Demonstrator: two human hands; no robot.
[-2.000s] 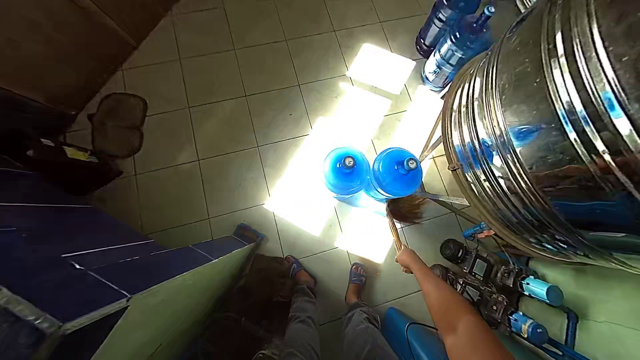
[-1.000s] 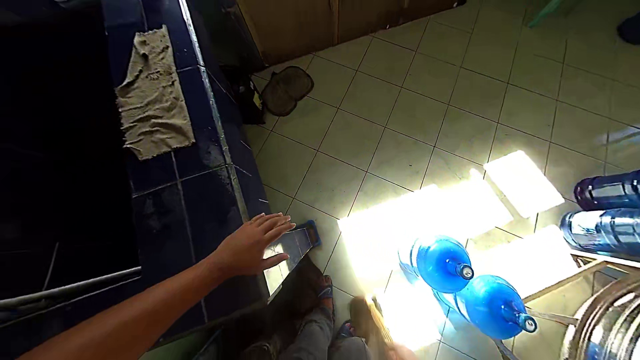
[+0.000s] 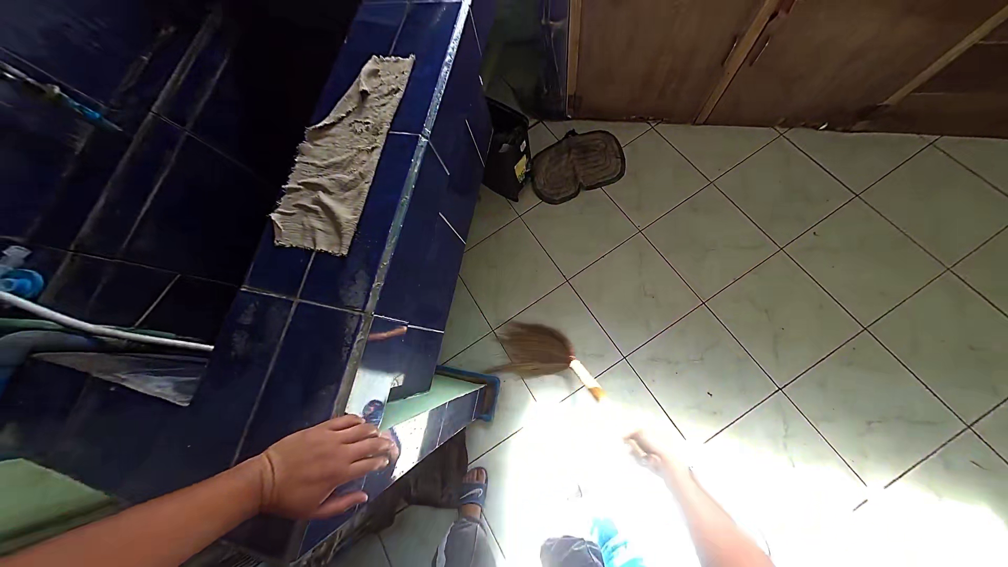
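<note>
My left hand [image 3: 335, 465] rests palm down on the corner of the blue-tiled ledge [image 3: 276, 354], fingers slightly spread and holding nothing. My right hand [image 3: 650, 453] is closed on the handle of a soft-bristled broom [image 3: 539, 350]; glare washes out part of the handle. The broom's brown bristles lie over the tiled floor, just right of the ledge and pointing left. Farther up the ledge is a frayed beige cloth [image 3: 339, 157], well beyond my left hand.
Wooden cabinets [image 3: 654, 63] line the far side. A dark worn mat [image 3: 579, 165] and a black container [image 3: 508, 150] sit beside the ledge. A blue-edged object [image 3: 490, 398] is near its corner. My sandaled foot [image 3: 472, 492] stands below. Pipes [image 3: 102, 327] cross the left.
The view has swung left. The broom has moved from beside the blue water bottles to the floor by the ledge. My left hand, over the ledge corner a second ago, is still there.
</note>
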